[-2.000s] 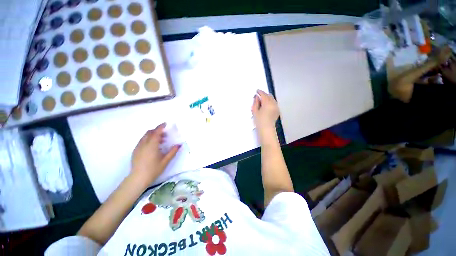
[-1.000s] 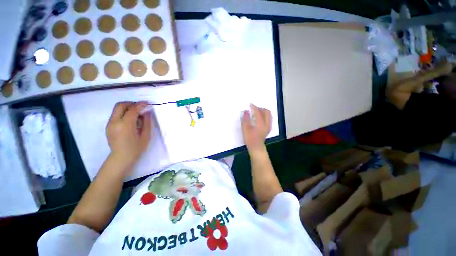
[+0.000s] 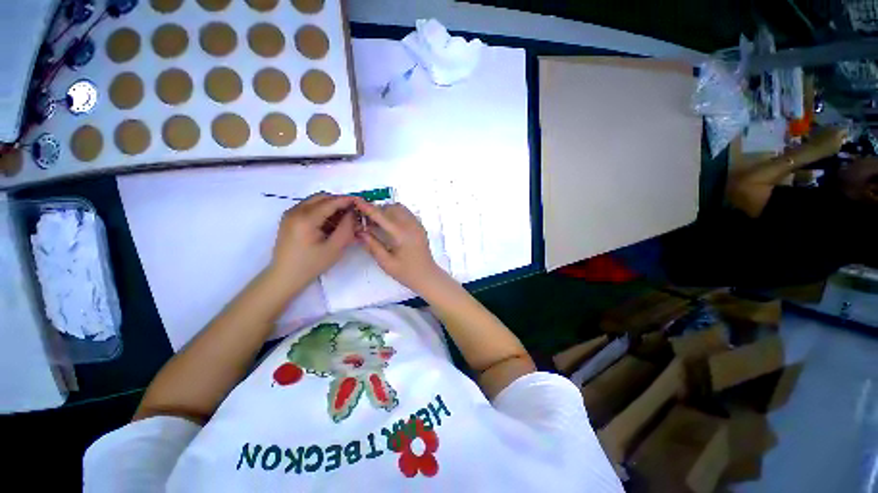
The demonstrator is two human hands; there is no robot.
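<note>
A narrow green circuit board (image 3: 374,194) lies on the white work sheet (image 3: 472,125), just beyond my fingertips. A thin dark lead wire (image 3: 284,196) runs out to the left of my fingers. My left hand (image 3: 313,236) and my right hand (image 3: 401,241) meet just below the board, fingertips pinched together around something small. A bit of it looks pale between the fingers; what it is I cannot tell. The small wired part and the yellow part beside the board are hidden by my hands.
A foam tray (image 3: 202,116) with round tan-bottomed holes and some wired discs is at upper left. A clear box (image 3: 77,274) of white pieces is at left. A crumpled tissue (image 3: 445,53) tops the sheet. A cardboard sheet (image 3: 621,159) and another person (image 3: 789,183) are to the right.
My left hand has moved right and my right hand has moved left, so they now meet below the board. They now cover the small parts that showed beside it.
</note>
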